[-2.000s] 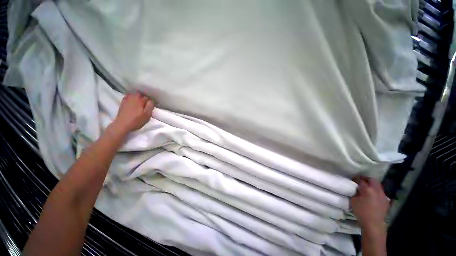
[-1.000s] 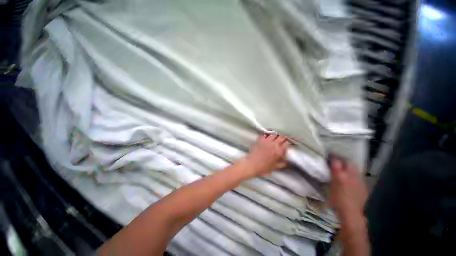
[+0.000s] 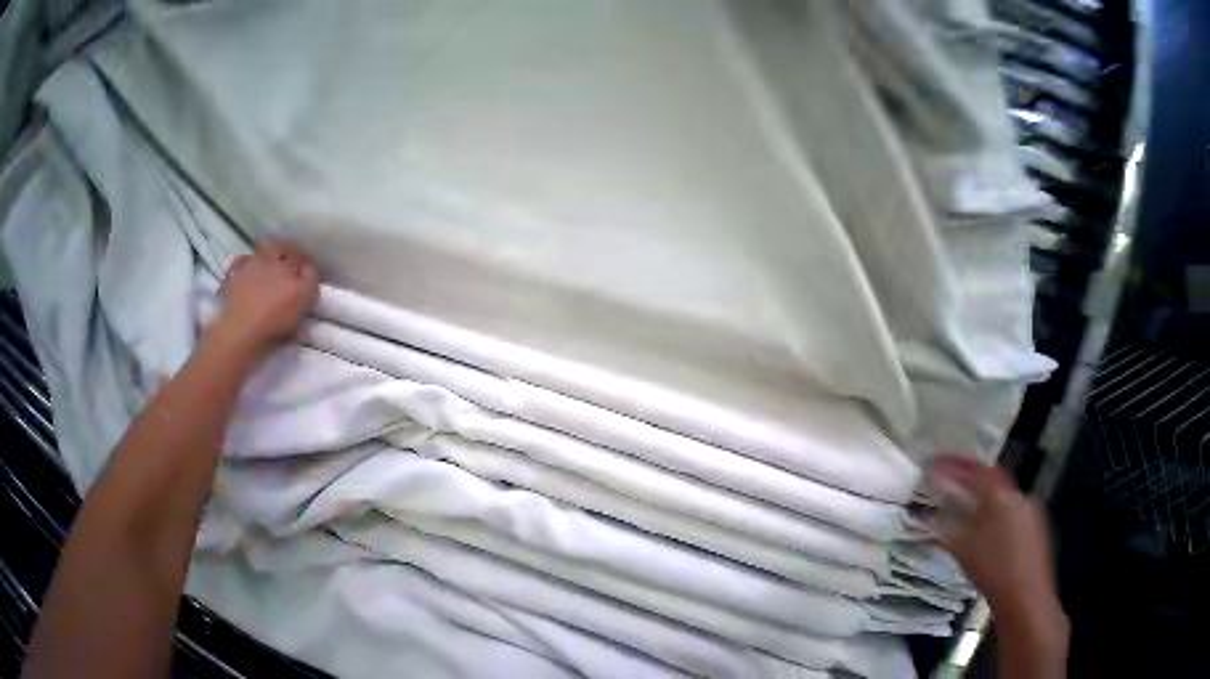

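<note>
Pale grey-green fabric [image 3: 531,146] spreads across the slatted frame, smooth in the upper part. Below it, long parallel pleats [image 3: 637,458] lie side by side, running down to the right. My left hand [image 3: 272,289] grips the left end of the top pleat, fingers closed on the cloth. My right hand [image 3: 975,511] is at the right end of the same pleat, slightly blurred, with thumb and fingers pinching the fabric edge. The top pleat is stretched between both hands. The fingertips are partly hidden in the cloth.
Dark metal slats [image 3: 33,438] show at the left and upper right. A pale frame edge rail [image 3: 1101,292] runs down the right side, catching light. A wire rack [image 3: 1154,425] stands beyond it. Loose rumpled cloth [image 3: 67,212] lies at the far left.
One second ago both hands were close together at the right. My left hand has since moved far left along the fold, and another straight pleat now lies at the top of the stack.
</note>
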